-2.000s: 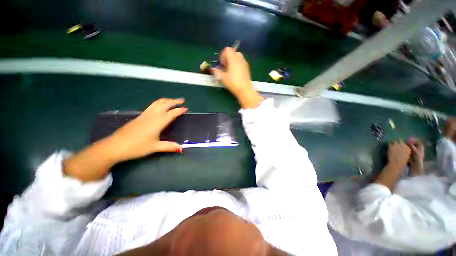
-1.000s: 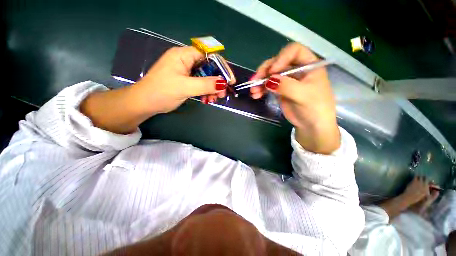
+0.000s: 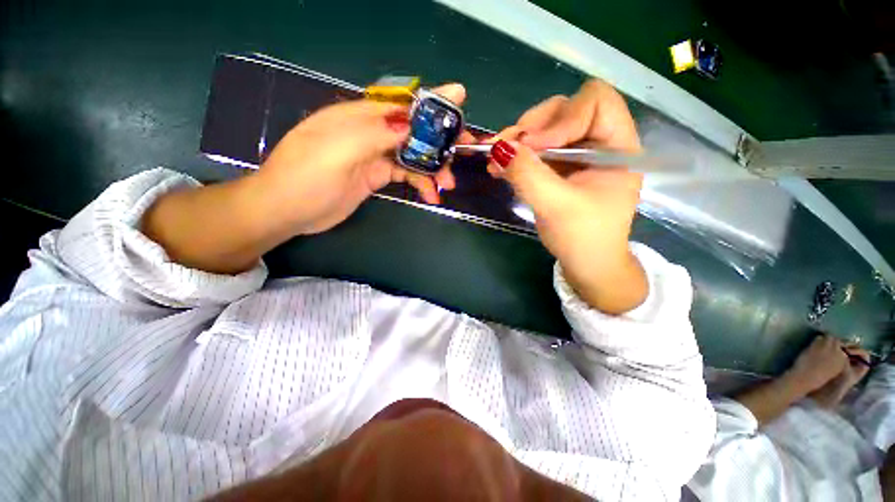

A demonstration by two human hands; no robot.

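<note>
My left hand (image 3: 334, 162) holds the watch housing (image 3: 432, 132) by its edges, its blue-black inside and shiny rim facing up. The yellow battery (image 3: 394, 91) sticks out beside the housing at the upper left, above my fingers. My right hand (image 3: 579, 167) grips the tweezers (image 3: 589, 157), which lie nearly level. Their tip is at the right edge of the housing. Whether the tip holds a piece cannot be told. The black carrier sheet (image 3: 234, 113) lies on the bench under both hands, partly hidden by them.
Clear plastic sheets (image 3: 731, 211) lie at the right. A pale rail (image 3: 559, 37) curves past the far side, with a pale bar (image 3: 824, 157) meeting it. A waiting unit (image 3: 705, 59) lies beyond the rail. Another person's hands (image 3: 829, 365) are at the lower right.
Two seconds ago my right hand was at a unit by the rail and my left on the sheet. Since one second ago, the housing has turned flatter to view and the tweezer tip has moved to its edge.
</note>
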